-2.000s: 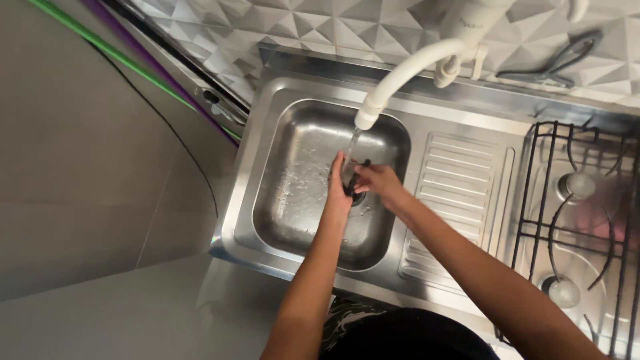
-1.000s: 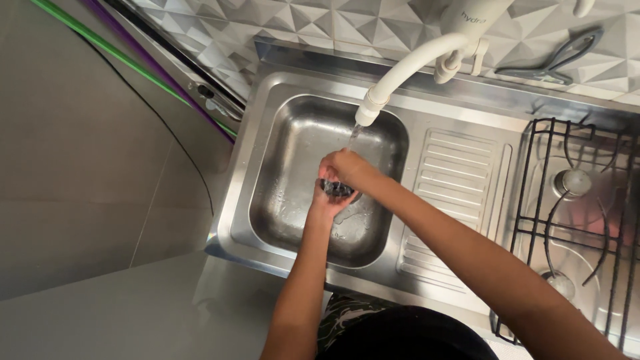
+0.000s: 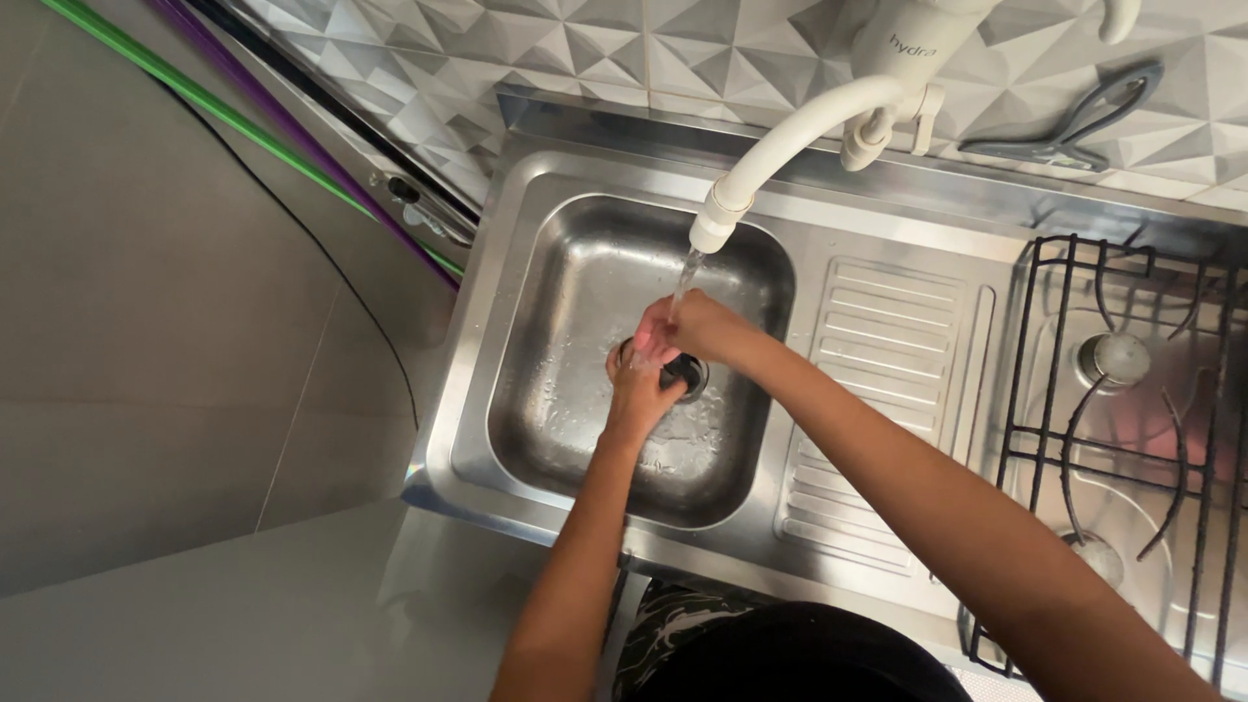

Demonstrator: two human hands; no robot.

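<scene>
Water runs from the white spout (image 3: pixel 721 216) of a wall-mounted faucet into the stainless steel sink (image 3: pixel 561 322). Under the stream is my right hand (image 3: pixel 687 327), its fingers curled and partly out of sight. My left hand (image 3: pixel 639 390) lies just below and to the left of it, palm up, gripping a small dark object whose edge shows beside the fingers; its kind cannot be told. Close to the left thumb, a round black drain (image 3: pixel 687 375) shows in the sink floor. Whether the right fingers also hold part of the dark object is hidden.
A ribbed steel drainboard (image 3: pixel 887 341) adjoins the sink on the right, followed by a stove with black wire grates (image 3: pixel 1043 458). A grey squeegee-like tool (image 3: pixel 1072 132) rests against the tiled wall. Green (image 3: pixel 214 107) and purple (image 3: pixel 292 146) poles lean at left.
Both hands stay together over the sink. The right hand has shifted from over the left palm to up under the water, and more of the drain shows.
</scene>
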